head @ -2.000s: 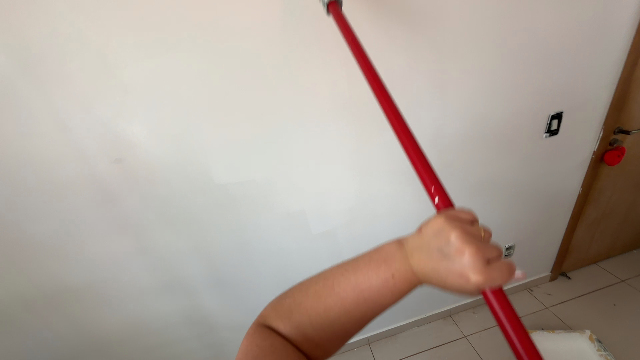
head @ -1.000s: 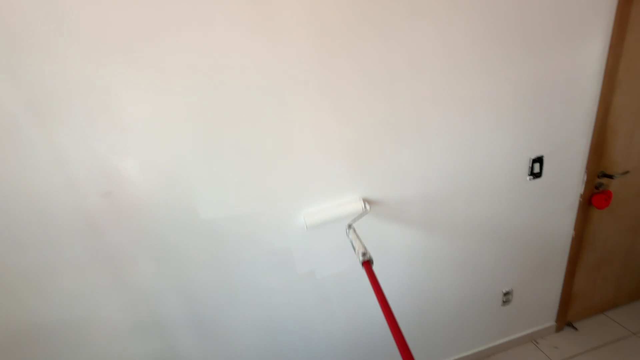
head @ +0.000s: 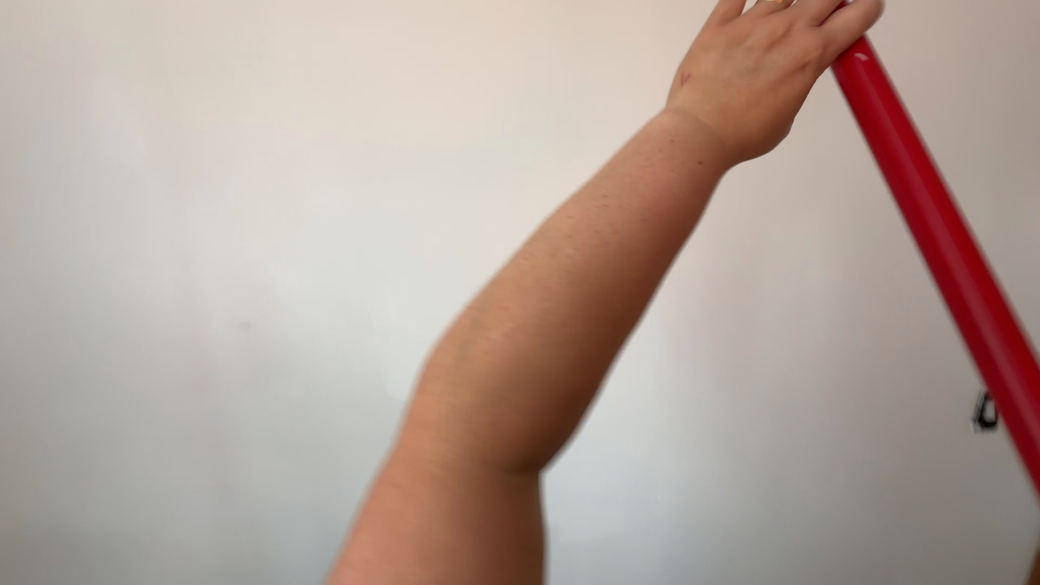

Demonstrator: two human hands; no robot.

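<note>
My left hand point(head: 756, 65) is raised at the top edge, right of centre, with its fingers around a red extension pole point(head: 934, 219). A ring shows on one finger, and the fingertips are partly cut off by the frame. Below the hand the pole slants down to the right edge. Its upper end is out of view, and so is any roller on it. The bare left forearm reaches up from the bottom of the view, in front of a pale wall point(head: 244, 244). My right hand is not in view.
A black-edged electrical switch box point(head: 986, 411) on the wall is partly covered by the pole at the right. A sliver of brown wood, likely the door frame, shows at the bottom right corner.
The paint roller, against the wall one second ago, has left the view. My left hand, out of view then, now shows high up on the red pole. The view has shifted.
</note>
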